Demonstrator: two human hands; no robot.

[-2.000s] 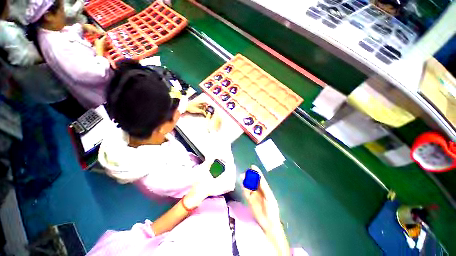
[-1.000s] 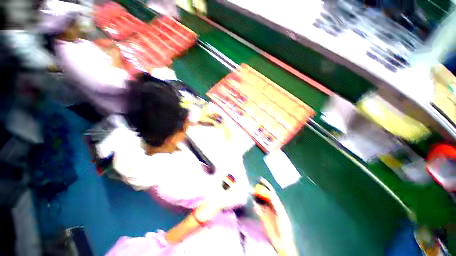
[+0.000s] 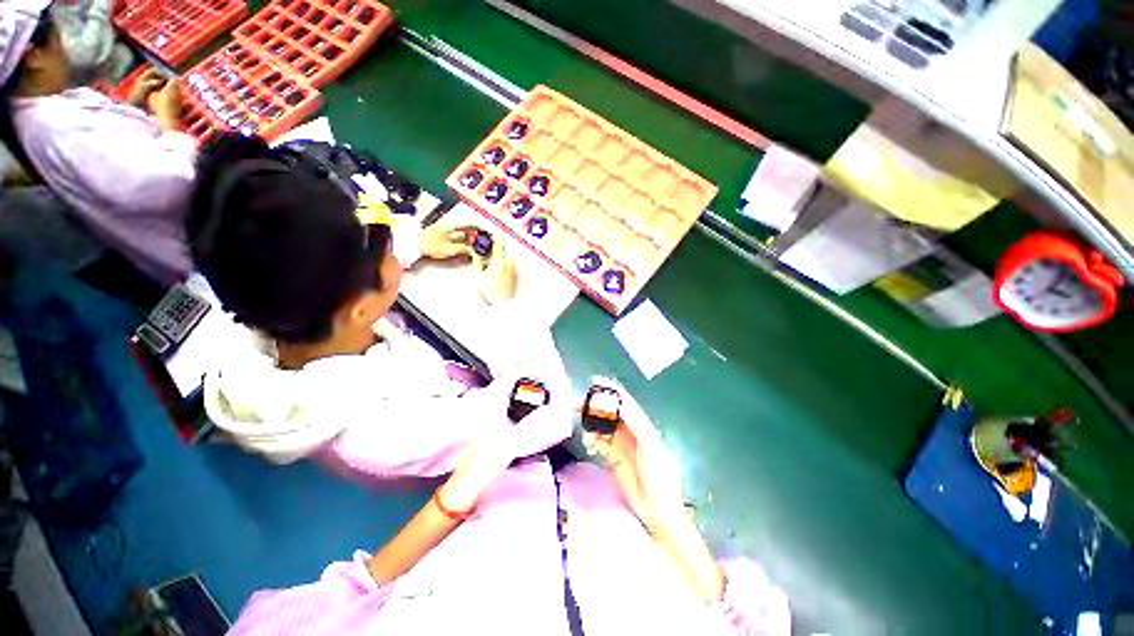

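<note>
My left hand (image 3: pixel 543 429) holds a smartwatch unit (image 3: pixel 527 398) without a strap, its lit screen white and red-orange. My right hand (image 3: pixel 626 450) holds a second smartwatch unit (image 3: pixel 602 409), with a white and orange lit screen above a dark lower edge. The two units are side by side, apart, with screens up, above my lap. The fingers under both units are mostly hidden or washed out by glare.
A neighbouring worker (image 3: pixel 280 249) sits close at left, holding a dark watch over a pale mat (image 3: pixel 547 303). An orange-red compartment tray (image 3: pixel 622 186) with several watches, a white paper slip (image 3: pixel 649 338), a blue mat (image 3: pixel 951 478), a pen pot (image 3: pixel 995 447) and a red alarm clock (image 3: pixel 1057 283) are around.
The screens in both hands changed from green and blue to white with red-orange. The view has shifted, and both hands remain holding the units near each other.
</note>
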